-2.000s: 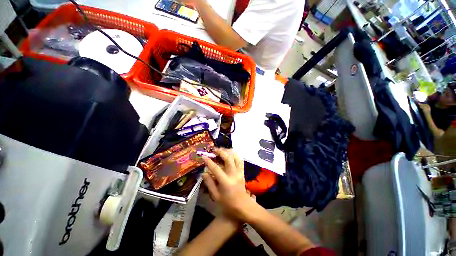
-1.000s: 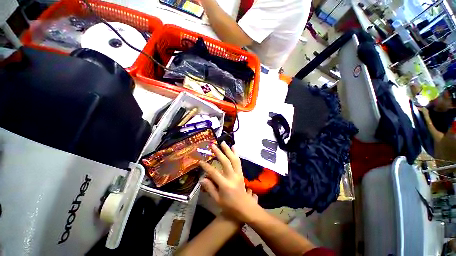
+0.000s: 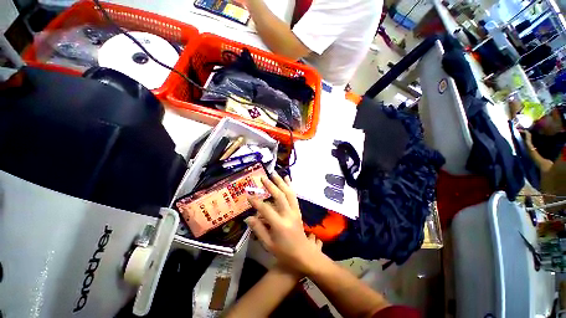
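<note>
A smartphone (image 3: 223, 202) with a pink screen of dark text rows lies tilted on the full white tray (image 3: 181, 239). My right hand (image 3: 279, 217) is palm down over the phone's right end. Its fingers are apart, with fingertips at the screen, and it grips nothing. My left forearm crosses beneath my right wrist. My left hand (image 3: 314, 241) is mostly hidden there; only a small part shows.
A white "brother" machine (image 3: 56, 248) with a pale handwheel (image 3: 136, 261) is at left. Orange baskets (image 3: 248, 53) hold bagged parts. A white sheet (image 3: 310, 164) carries a black looped piece (image 3: 347, 163). Dark garments (image 3: 397, 211) are piled beyond. Another person's arm (image 3: 276, 31) is at the top.
The phone screen has changed from dark orange-brown to light pink with rows of text. My right hand has stayed at the phone's right end, with slight finger movement.
</note>
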